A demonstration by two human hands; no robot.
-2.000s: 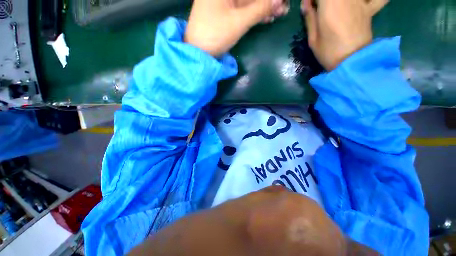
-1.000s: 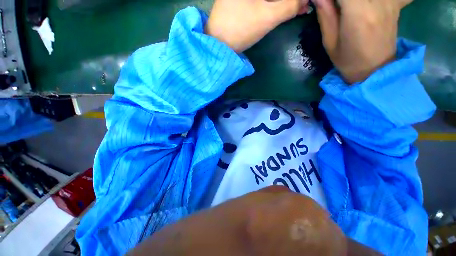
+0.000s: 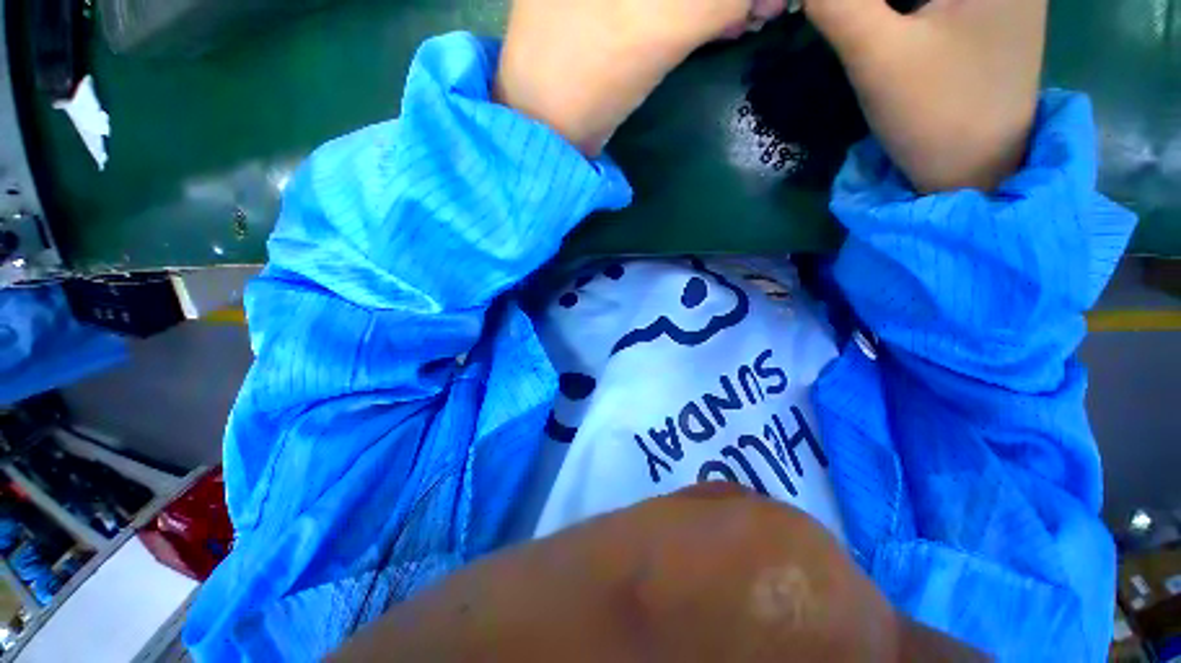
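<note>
My left hand (image 3: 602, 52) is bare and cut off by the top edge, its fingertips close to my right hand. My right hand (image 3: 939, 78) is also cut off by the top edge, its fingers bent toward the left hand. Whether either hand holds something cannot be seen. A loose heap of tiny black parts (image 3: 797, 104) lies on the green mat (image 3: 389, 168) between and below the hands, partly covered by the right hand.
A torn white paper scrap (image 3: 87, 121) lies at the mat's left, below a dark object. A metal equipment box (image 3: 23, 220) stands at the left edge. A blurred clear tray (image 3: 181, 16) shows at the top left. A red box (image 3: 194, 525) is at lower left.
Since one second ago both hands have moved slightly left and up in the picture, and more of the black heap shows. The fingertips stay close together.
</note>
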